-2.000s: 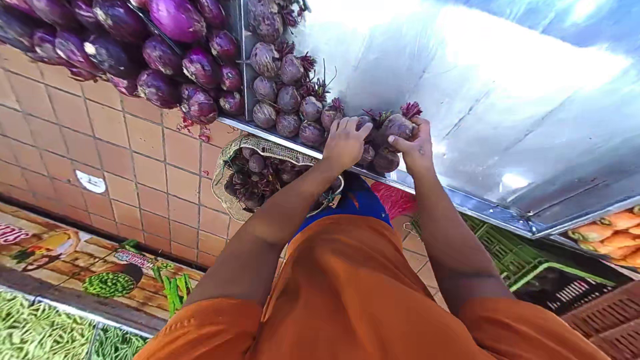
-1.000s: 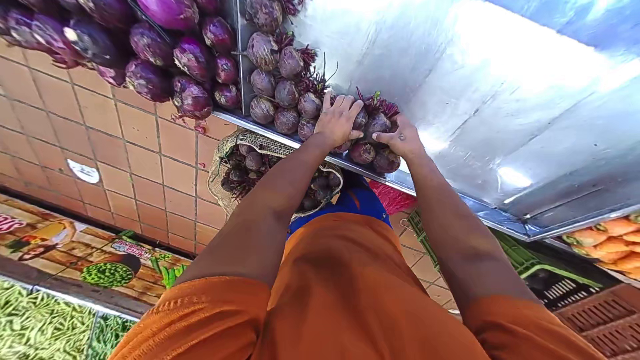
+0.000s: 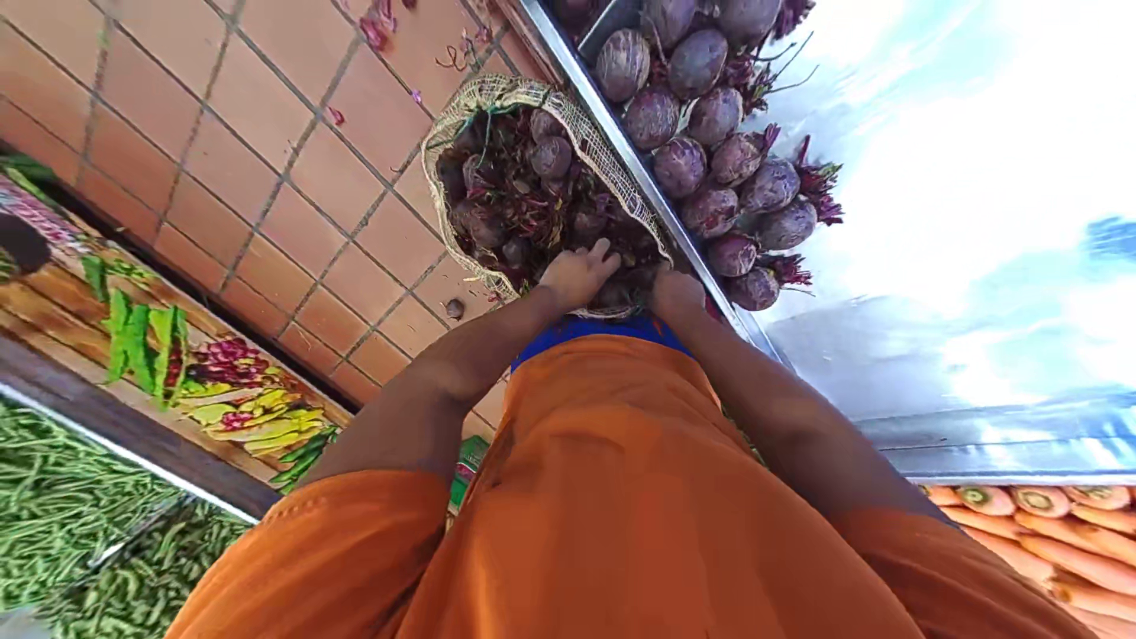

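An open mesh sack (image 3: 453, 98) of beets stands on the floor against the metal display. Inside it lie beets (image 3: 552, 157) among reddish stems. My left hand (image 3: 581, 273) reaches into the near part of the sack, its fingers over the beets; whether it grips one cannot be told. At the sack's near right rim is my right hand (image 3: 676, 291), its fingertips hidden inside or behind the edge. To the right, rows of beets (image 3: 710, 211) with cut stem tops rest along the edge of the display.
The metal display's raised edge (image 3: 621, 142) runs right beside the sack. Carrots (image 3: 1078, 541) lie at lower right, green beans (image 3: 71, 497) at lower left. A small round thing (image 3: 454, 308) and purple scraps (image 3: 374, 32) are on the tiled floor (image 3: 293, 151).
Both hands have left the beets on the display and moved down to the sack. The beets they were handling now sit at the near end of the rows. The view has shifted and turned.
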